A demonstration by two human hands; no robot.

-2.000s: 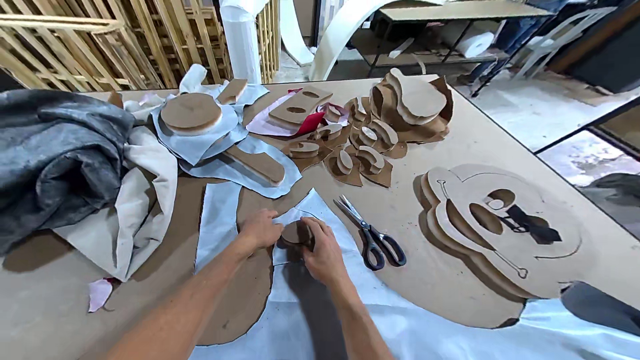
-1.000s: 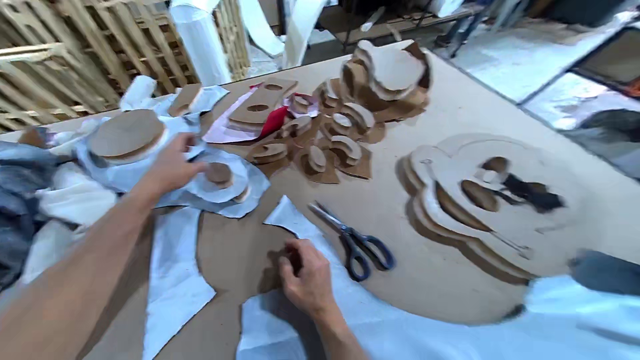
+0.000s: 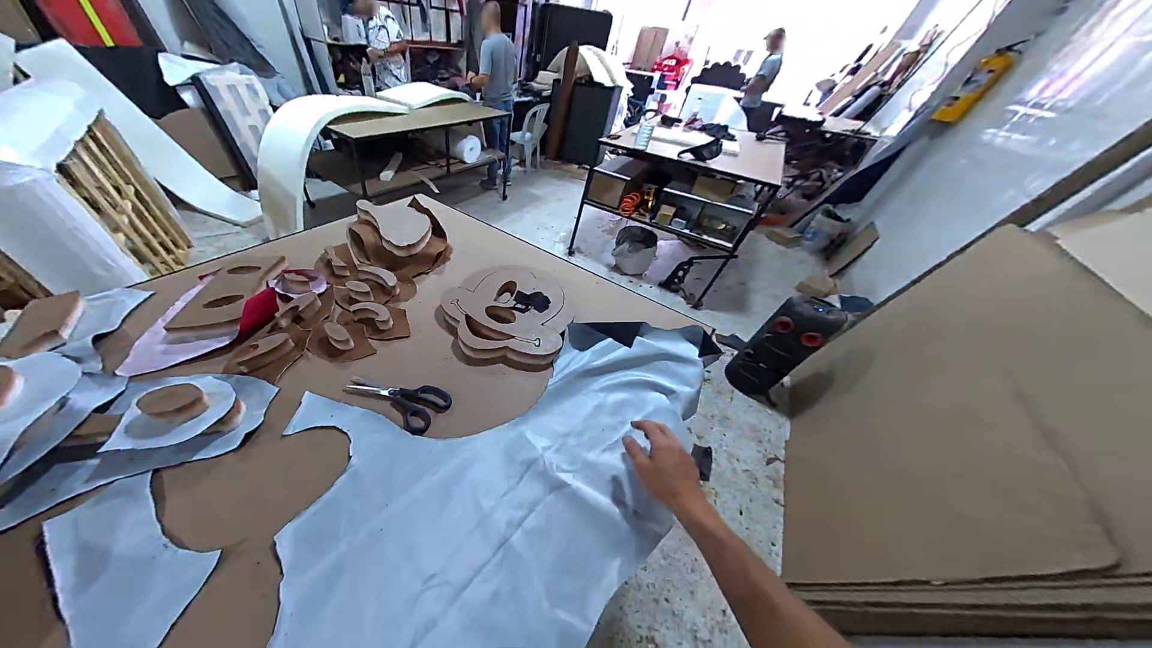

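My right hand (image 3: 664,461) rests on or just above the right part of a large light-blue fabric sheet (image 3: 450,531), fingers spread, holding nothing. My left hand is out of view. Black-handled scissors (image 3: 416,401) lie on the table beyond the sheet's curved cut edge. A face-shaped cutout (image 3: 506,317) with oval holes sits past them. At the left, an oval brown piece (image 3: 173,402) lies on light-blue fabric. Small curved foam-like pieces (image 3: 358,290) rest on brown material, beside a flat piece with two holes (image 3: 225,297) on pink fabric.
Stacked brown boards (image 3: 954,414) stand at the right. A black speaker-like box (image 3: 785,344) is on the floor beyond the table. A workbench (image 3: 720,162) with shelves and another table (image 3: 418,121) stand farther back. Several people are in the background.
The view has swung far to the right. My right hand has gone from beside the scissors to the sheet's right part. My left hand, earlier at the round piece on the left, has left the view.
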